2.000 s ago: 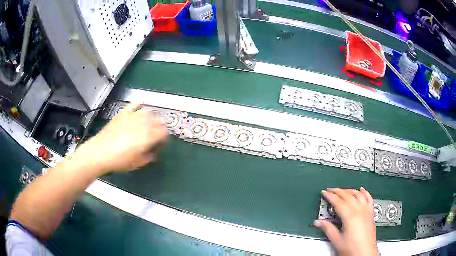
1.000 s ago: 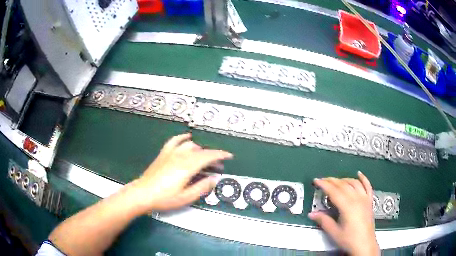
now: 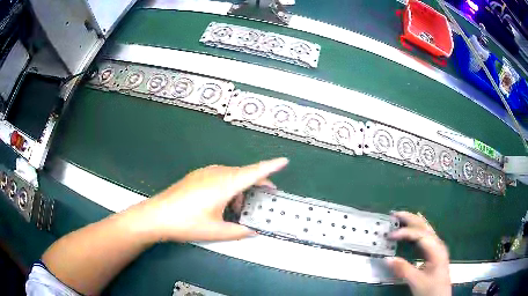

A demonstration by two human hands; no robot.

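Note:
A flat silver plate dotted with small dark holes (image 3: 318, 222), a cover plate or fixture underside, lies level between my hands at the near side of the green belt. My left hand (image 3: 194, 203) grips its left end, index finger stretched out above it and thumb along the near edge. My right hand (image 3: 425, 248) holds its right end with curled fingers. Any round parts below the plate are hidden. Beyond it, a row of silver fixtures with pale rings (image 3: 295, 121) lies end to end along the metal rail.
Another ringed fixture (image 3: 260, 43) lies on the farther belt. The machine housing (image 3: 63, 29) and its red button (image 3: 18, 140) are at left. A red bin (image 3: 427, 29) and blue bins (image 3: 483, 69) are far right. Fixtures (image 3: 17, 193) lie at the near left edge.
The fixture with black rings and the silver fixture under my right hand no longer show; the dotted plate is now between both hands. The view has shifted, and the far fixture appears farther left.

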